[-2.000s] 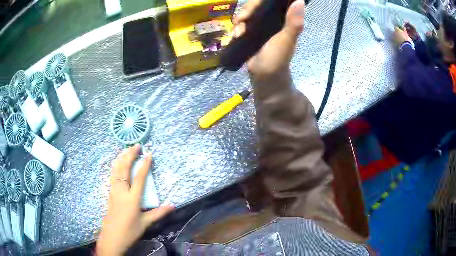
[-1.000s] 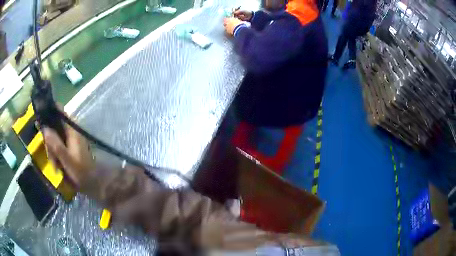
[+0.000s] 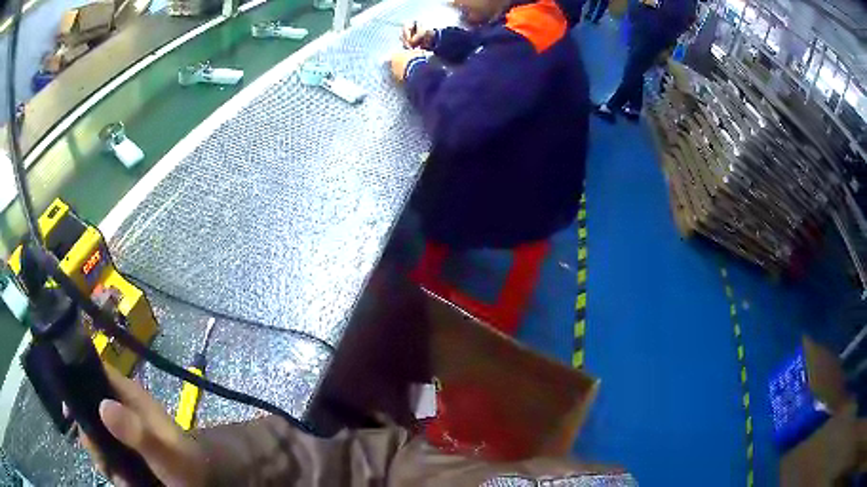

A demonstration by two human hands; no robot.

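Observation:
My right hand [image 3: 143,428] is at the lower left, cut off by the bottom edge, closed around the black electric screwdriver [image 3: 71,366]. Its black cord rises at the left edge and another cable curves right. The yellow screw feeder [image 3: 119,319] stands just beyond the tool. A yellow-handled screwdriver [image 3: 189,395] lies on the silvery bench padding [image 3: 257,181], right of my right hand. My left hand is not in view. The driver's bit is hidden.
A person in a dark jacket [image 3: 513,133] sits at the bench's far side, a fan [image 3: 331,83] near their hands. More fans [image 3: 211,74] lie on the green conveyor [image 3: 166,109]. An open cardboard box [image 3: 513,380], stacked flat cardboard [image 3: 732,162] and blue floor [image 3: 646,333] are at the right.
The view has swung far right from the fans on the bench, and my left hand has left it. My right hand, still holding the black driver, now shows at the lower left.

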